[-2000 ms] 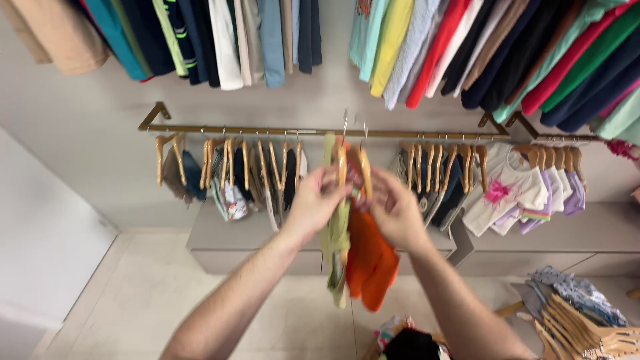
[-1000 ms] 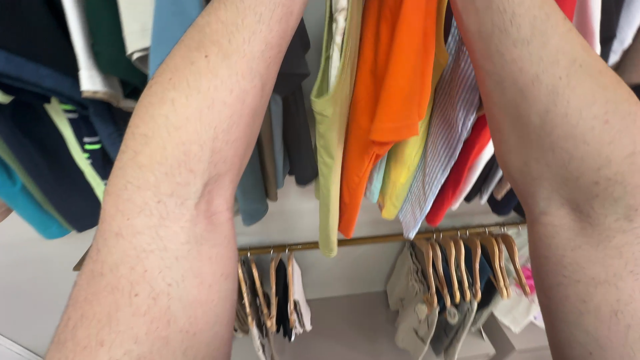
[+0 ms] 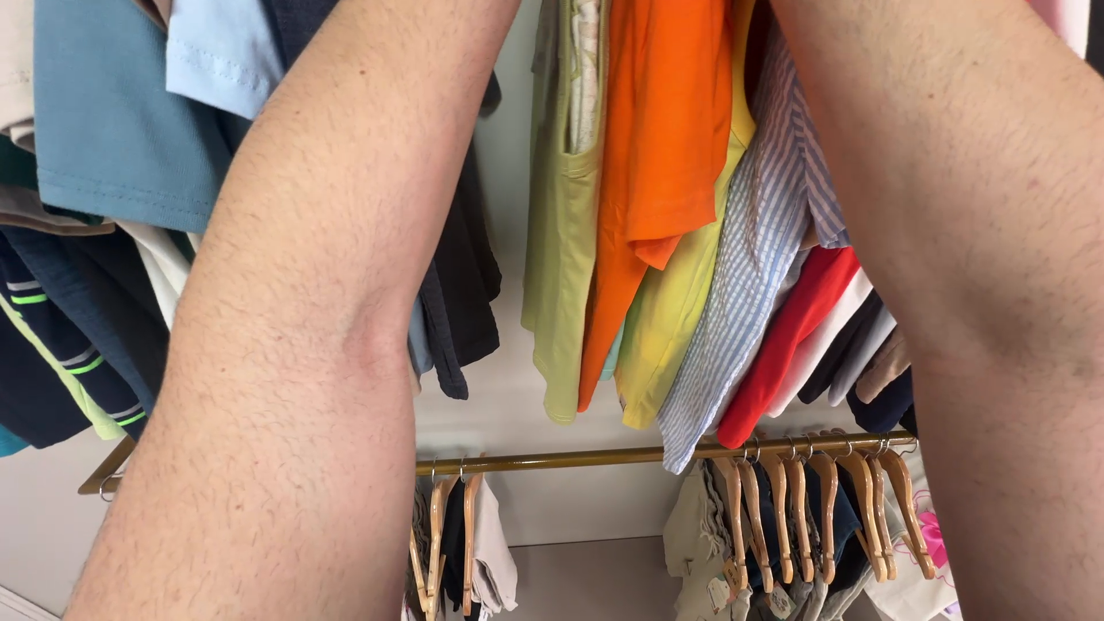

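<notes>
Both of my forearms reach up past the top edge of the view, so neither hand shows. Between the arms hang a light green garment (image 3: 562, 285) and, just right of it, an orange shirt (image 3: 673, 155). Their upper parts are cut off, and what my hands touch is hidden. Right of the orange shirt hang a yellow garment (image 3: 677, 336) and a blue-and-white striped shirt (image 3: 750, 276), with a red garment (image 3: 789, 345) beyond them. Blue and dark clothes (image 3: 129, 138) hang on the left, partly behind my left arm.
Below runs a brass-coloured rail (image 3: 561, 460) against the wall. Wooden hangers (image 3: 780, 517) with grey and dark clothes hang on its right part, more hangers (image 3: 435, 535) on its left. A grey ledge (image 3: 595, 578) lies underneath.
Two seconds ago both hands held the hangers of the green and orange garments near the lower rail. The arms have risen, and those garments now hang among the upper clothes.
</notes>
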